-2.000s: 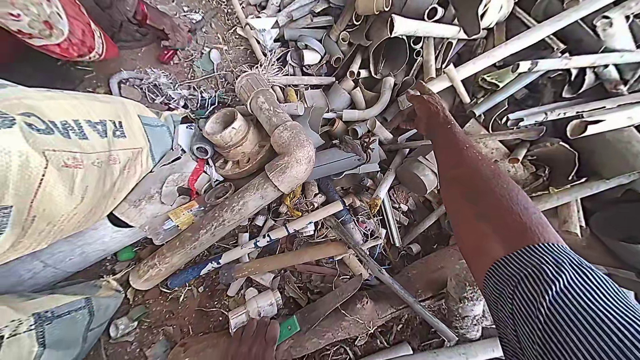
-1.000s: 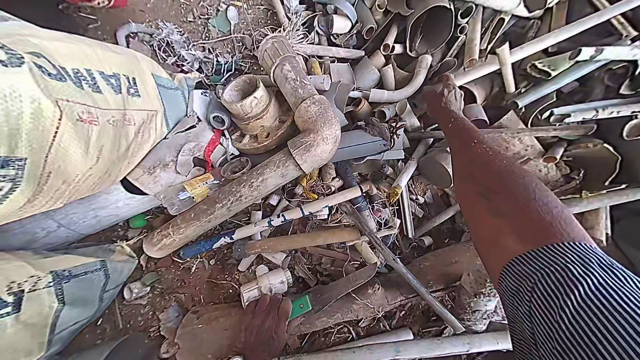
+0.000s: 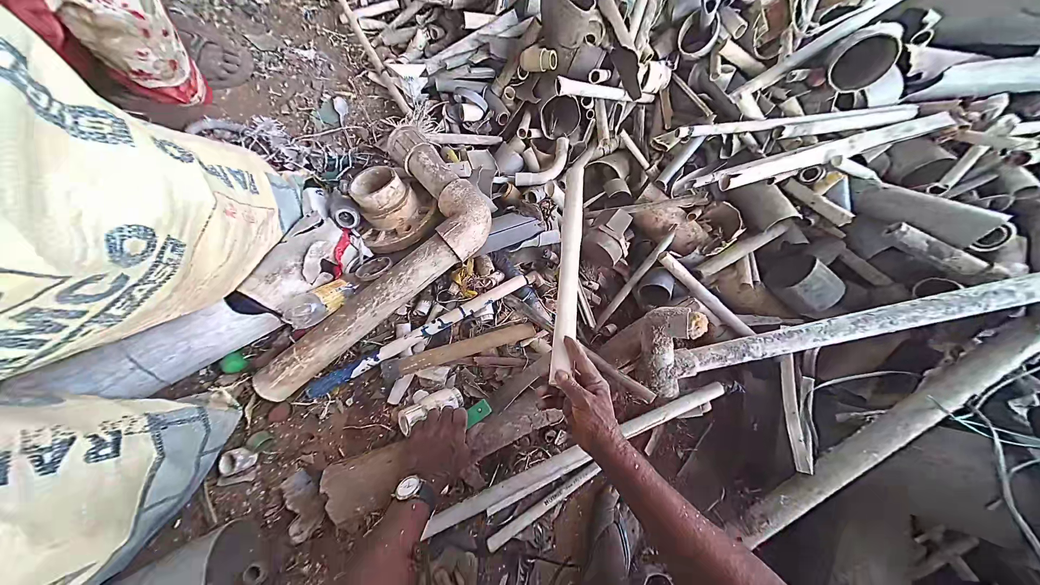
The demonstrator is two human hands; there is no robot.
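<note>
My right hand (image 3: pixel 587 400) grips the lower end of a slim pale plastic pipe (image 3: pixel 571 260), which points away over the scrap heap. My left hand (image 3: pixel 439 447), with a watch (image 3: pixel 409 487) at its wrist, is low at centre beside a green piece (image 3: pixel 478 413) that looks like a tool's handle; whether its fingers hold anything is hidden. Just above that hand lies a short white pipe fitting (image 3: pixel 429 409). A long dirty pipe with an elbow (image 3: pixel 366 313) lies to the upper left of both hands, by a flanged fitting (image 3: pixel 382 199).
Printed woven sacks (image 3: pixel 122 203) fill the left side. Mixed pipe scraps (image 3: pixel 772 203) are heaped at the upper right. Long pipes (image 3: pixel 861 325) cross the right side. Another person's foot (image 3: pixel 215 61) and red-and-white cloth (image 3: pixel 138 41) show at the upper left.
My right hand has come back from the heap toward me and now holds the slim pale pipe. My left hand stays low beside the green piece.
</note>
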